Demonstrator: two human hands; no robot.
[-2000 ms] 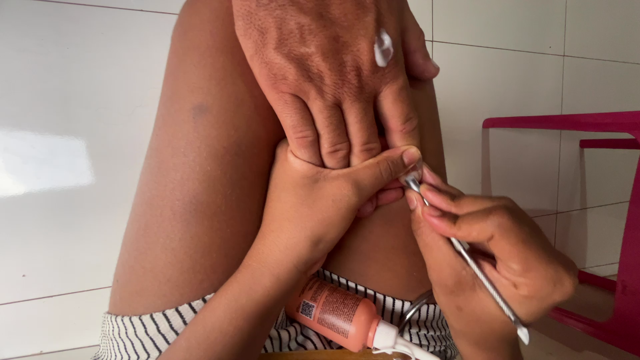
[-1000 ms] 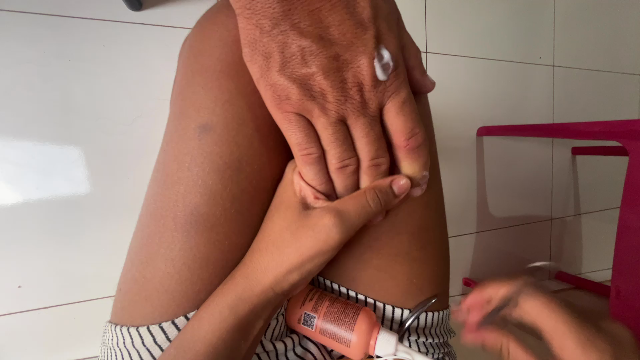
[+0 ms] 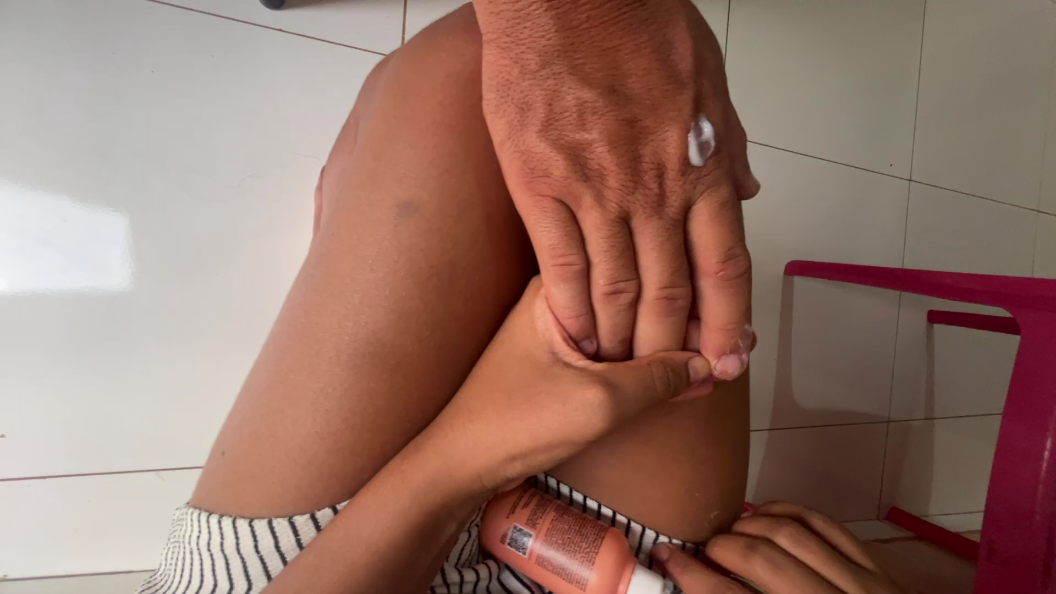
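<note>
My left hand (image 3: 577,388) grips the fingers of another person's hand (image 3: 610,165), its thumb against the index fingertip. A dab of white cream (image 3: 701,140) lies on the back of that hand, and a little whitish residue shows by the index fingernail (image 3: 730,365). My right hand (image 3: 775,553) is low at the right, beside the thigh and the striped shorts, its fingertips near the white cap (image 3: 646,581) of an orange bottle (image 3: 557,540). Whether it holds anything is hidden. The bottle lies on its side on the shorts and bears printed writing.
My bare thighs (image 3: 396,272) lie under the hands, with striped cloth (image 3: 247,549) at the bottom. A magenta plastic stool or chair (image 3: 1019,396) stands at the right on the pale tiled floor (image 3: 833,214). A dark object is cut off at the top edge.
My right hand has left the other person's index finger, where it held a metal nail tool, and moved down beside the bottle. The tool and the metal loop by the bottle no longer show.
</note>
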